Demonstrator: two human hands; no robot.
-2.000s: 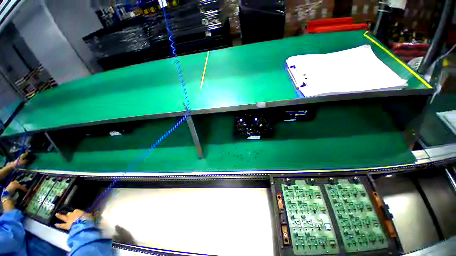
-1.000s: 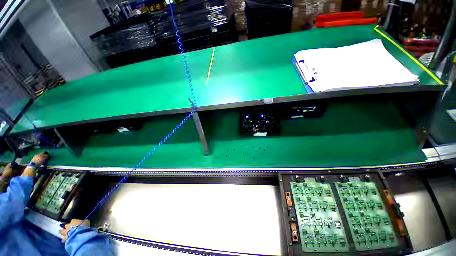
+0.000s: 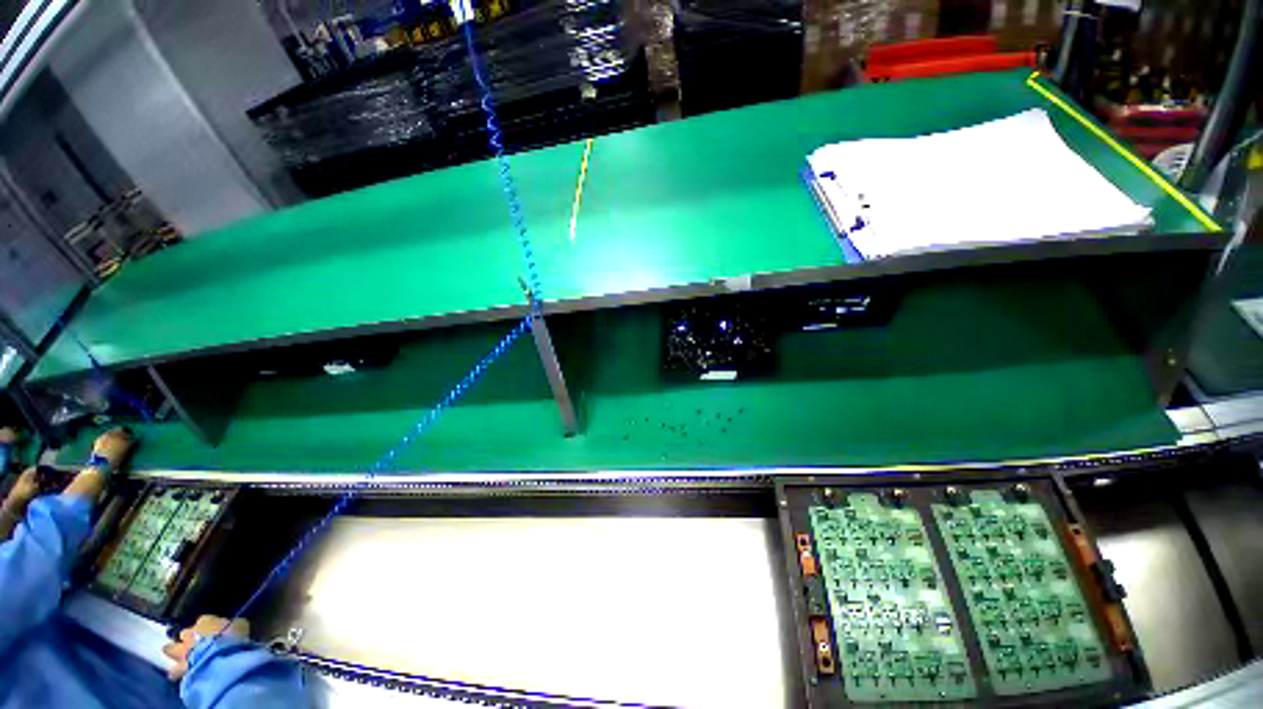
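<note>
A dark pallet with green circuit boards (image 3: 159, 544) lies on the conveyor at the far left, small in the view. My left hand (image 3: 111, 446) reaches past it to the green mat, a blue band at its wrist; its fingers are too small to read. My right hand (image 3: 208, 634) is at the pallet's near right corner, fingers bent; whether it holds anything is hidden. A second pallet (image 3: 942, 603) with two pale green board panels and orange-brown side blocks lies at the right, with neither hand near it.
A blue coiled cord (image 3: 446, 402) slants down to my right hand. Tiny dark parts (image 3: 686, 420) are scattered on the lower mat before a black bin (image 3: 718, 344). Papers (image 3: 977, 187) lie on the green shelf. Another person's hand (image 3: 21, 492) shows at the far left edge.
My left hand has moved from over the left pallet to the mat behind it. My right hand has drawn back toward the near rail, its fingers more bent. The view has shifted slightly.
</note>
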